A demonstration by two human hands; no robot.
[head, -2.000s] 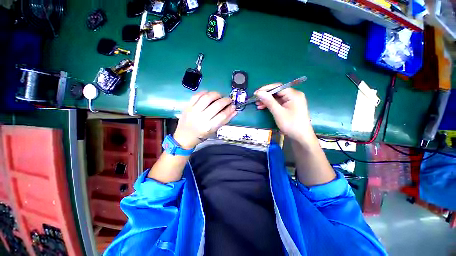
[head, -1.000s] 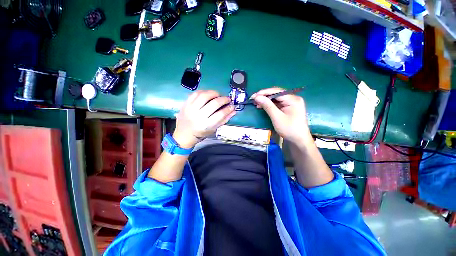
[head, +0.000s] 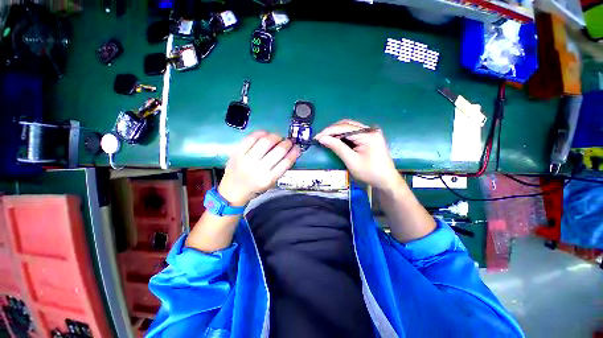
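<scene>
An opened smartwatch body (head: 301,133) with pale and metallic insides lies on the green mat. A dark back cover with a round disc (head: 303,111) adjoins its far side. My left hand (head: 261,162) has its fingertips at the body's left edge. My right hand (head: 360,153) grips the thin dark tweezers (head: 354,133), their tip at the body's right side. Fingertips partly hide the near edge of the body. A glossy black square screen with a thin tail (head: 238,115) lies left of the body.
Several watch parts, one display lit green (head: 262,46), lie at the back left. White pieces (head: 412,53) form a grid at back right. A blue bin (head: 500,49), white paper (head: 467,135), a wire spool (head: 41,142) and pink-red trays (head: 49,231) surround the work.
The camera view has shifted, so the mat's things appear further left. The tweezers lie at a flatter angle, with their tip still at the watch body. My left hand stays beside it.
</scene>
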